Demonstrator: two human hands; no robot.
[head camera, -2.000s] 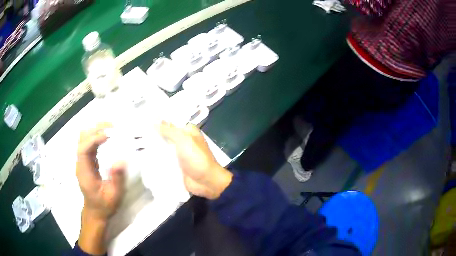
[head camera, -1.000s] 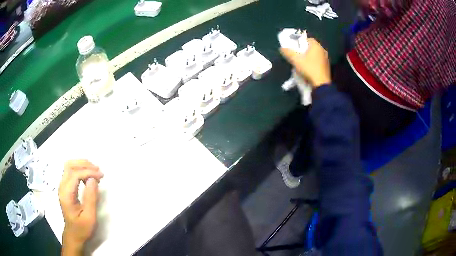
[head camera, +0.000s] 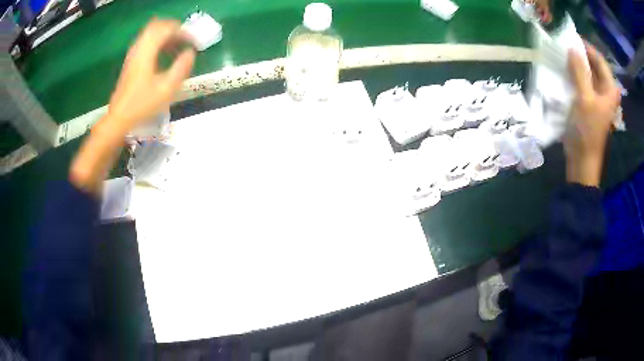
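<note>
My left hand (head camera: 152, 74) is raised over the belt's edge, thumb and fingers apart, with its fingertips beside a white plug unit (head camera: 203, 32) on the belt; I cannot tell if they touch. My right hand (head camera: 594, 92) is shut on a blurred white cloth (head camera: 554, 81) at the right end of the unit rows; whether a unit is inside it is hidden. Close rows of white units (head camera: 452, 116), pins up, stand right of the white sheet (head camera: 282, 225). One unit (head camera: 352, 134) blends into the sheet's upper part. A clear bottle (head camera: 314, 63) with a white cap stands at its far edge.
More white units (head camera: 152, 162) sit left of the sheet, partly behind my left forearm. The green belt (head camera: 254, 32) runs along the back behind a worn pale edge (head camera: 395, 58). Another unit (head camera: 439, 8) lies on it. Another person's fingers (head camera: 544, 10) show at the top right.
My view has swung right. My left hand has moved from over the sheet to the belt unit. My right hand remains at the right, now with blurred white cloth; the pinned unit seen earlier no longer shows in it.
</note>
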